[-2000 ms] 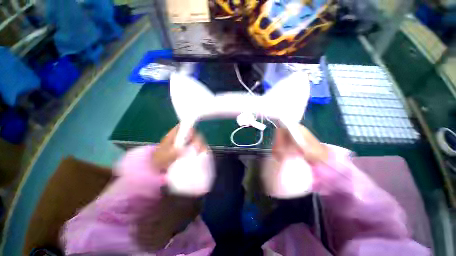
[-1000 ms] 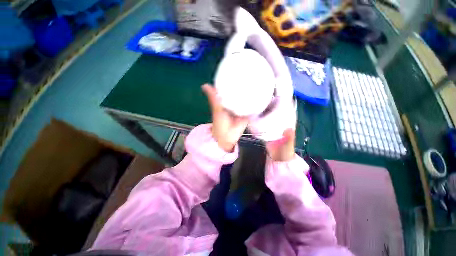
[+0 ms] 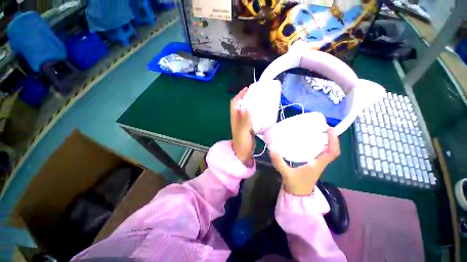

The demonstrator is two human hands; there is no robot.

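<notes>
White cat-ear headphones (image 3: pixel 327 66) are held up above the near edge of the green bench, tilted, with the band up and to the right. My left hand (image 3: pixel 242 125) holds the left ear cup from its outer side. My right hand (image 3: pixel 303 171) grips the other ear cup from below, thumb and fingers on either side. Thin white cable loops (image 3: pixel 293 106) show between and behind the two cups. Part of the cable is hidden by the headphones.
A black mouse (image 3: pixel 334 207) lies on the pink mat (image 3: pixel 389 225). A monitor (image 3: pixel 240 30) stands behind. Blue trays are at its left (image 3: pixel 176 62) and behind the headphones (image 3: pixel 307 97). A white grid tray (image 3: pixel 394 140) is at right, an open cardboard box (image 3: pixel 66 174) at lower left.
The headphones have turned from edge-on to showing both cups and the open band, and have moved right. Both hands are now on the ear cups. White cable loops have come into view.
</notes>
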